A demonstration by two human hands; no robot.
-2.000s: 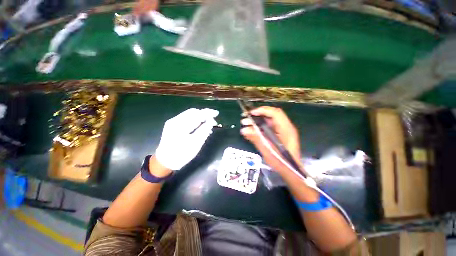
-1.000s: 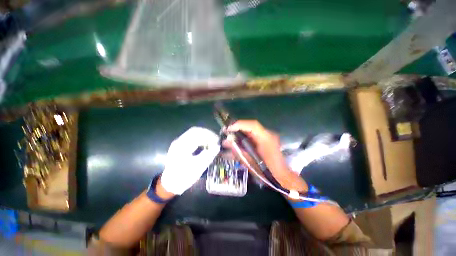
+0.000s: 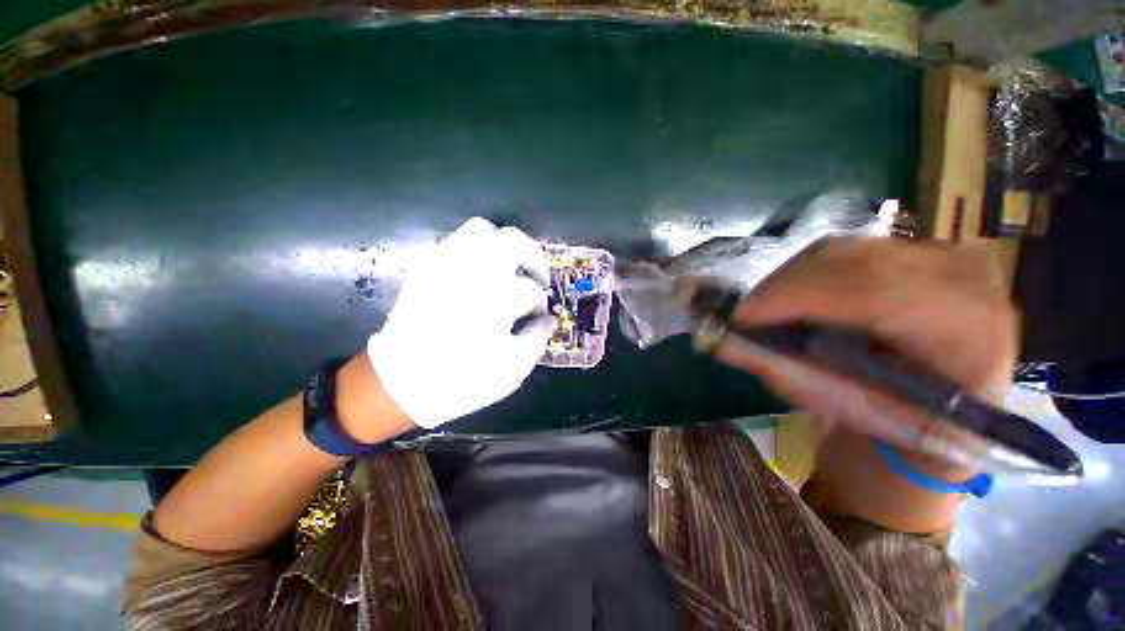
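Observation:
The white socket housing [image 3: 586, 323] lies on the dark-green mat [image 3: 370, 136], its crowded inside facing up with a blue spot. My left hand [image 3: 463, 323], in a white glove, is at the housing's left side; its fingertips reach over the edge and touch gold parts inside. Whether they pinch a part is hard to tell. My right hand [image 3: 894, 327], bare and blurred, is right of the housing and grips the black soldering iron [image 3: 851, 358]. The iron's front end points left toward the housing, apart from it.
A bagged white cord [image 3: 777, 247] lies right of the housing, partly behind my right hand. The worn rail [image 3: 494, 15] crosses the top. Cardboard trays stand at the far left [image 3: 49, 358] and right [image 3: 956, 136]. A black machine [image 3: 1049, 284] is beyond the right tray.
My gloved left hand has moved down onto the housing. My right hand has swung right and nearer the camera with the iron. The view has tilted down, and the clear hood is out of frame.

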